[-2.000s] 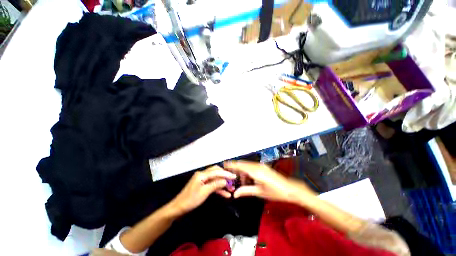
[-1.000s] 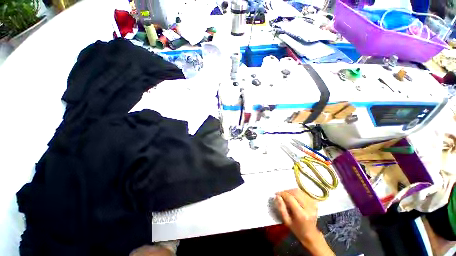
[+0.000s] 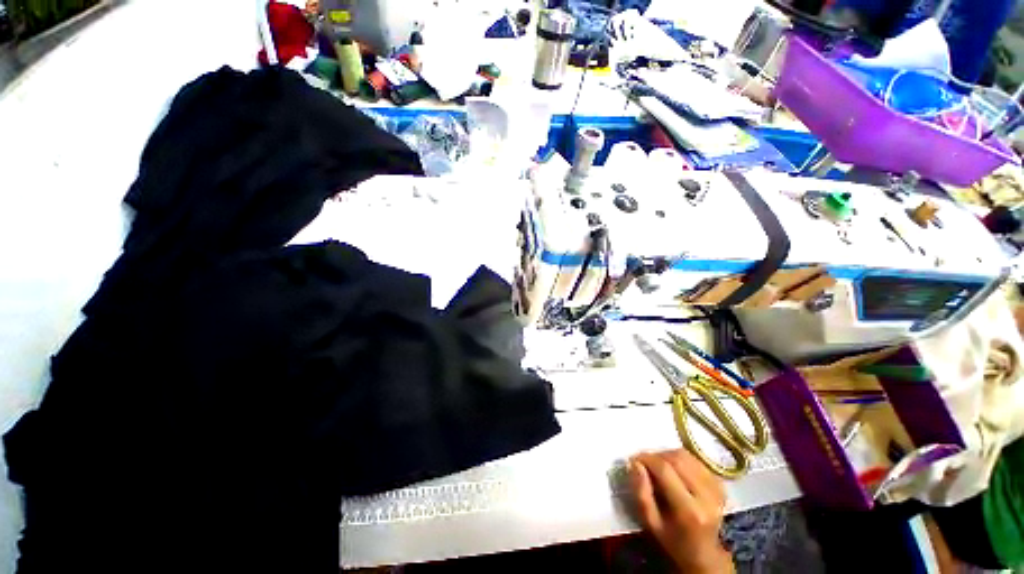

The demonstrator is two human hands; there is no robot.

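Observation:
A black garment (image 3: 281, 336) lies spread over the left of the white table and hangs past its front edge. The white sewing machine (image 3: 663, 241) stands behind it, with the presser foot (image 3: 596, 340) right of the cloth's right tip. My right hand (image 3: 682, 499) rests at the table's front edge below the shears, fingers curled; whether it holds something small is hidden. My left hand is not in view. Gold-handled shears (image 3: 721, 424) lie just behind my right hand, blades pointing back left.
A purple box (image 3: 811, 437) of oddments stands right of the shears. An orange-handled tool (image 3: 719, 376) and a blue stick lie beside them. Behind the machine are a purple basket (image 3: 876, 129), a steel flask (image 3: 552, 51), thread spools and papers. White cloth hangs at the right.
Both hands were together over the lap, working at a small purple item. They parted; my right hand moved onto the table's edge, and my left hand left the view. The camera view tilted up.

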